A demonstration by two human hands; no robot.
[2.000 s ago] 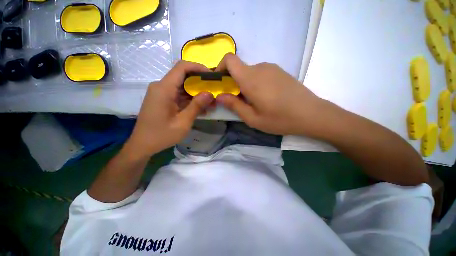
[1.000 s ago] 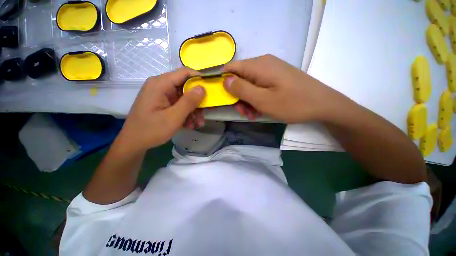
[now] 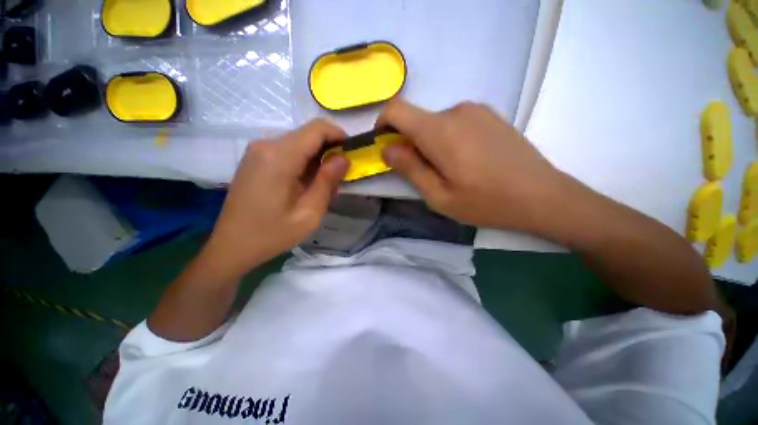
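A fitted case (image 3: 366,159) with a yellow centre and a dark tab on its upper edge is held between both hands near the bench's front edge. My left hand (image 3: 278,187) grips its left end, thumb on the front. My right hand (image 3: 465,162) grips its right end, thumb at the yellow insert. The case is tilted, its right end higher, and its back is hidden. A second fitted case (image 3: 357,76) lies yellow side up on the white bench just beyond my hands, apart from the held one.
A clear blister tray (image 3: 241,87) at the left holds fitted cases and several black shells (image 3: 72,90). White sheets (image 3: 615,91) at the right carry loose yellow inserts (image 3: 716,139). A blue item with a whitish piece (image 3: 83,224) is below the bench's left edge.
Both hands still hold the case, which has turned from facing up to a steeper tilt, right end raised. The tray and the lying case sit slightly higher in the picture.
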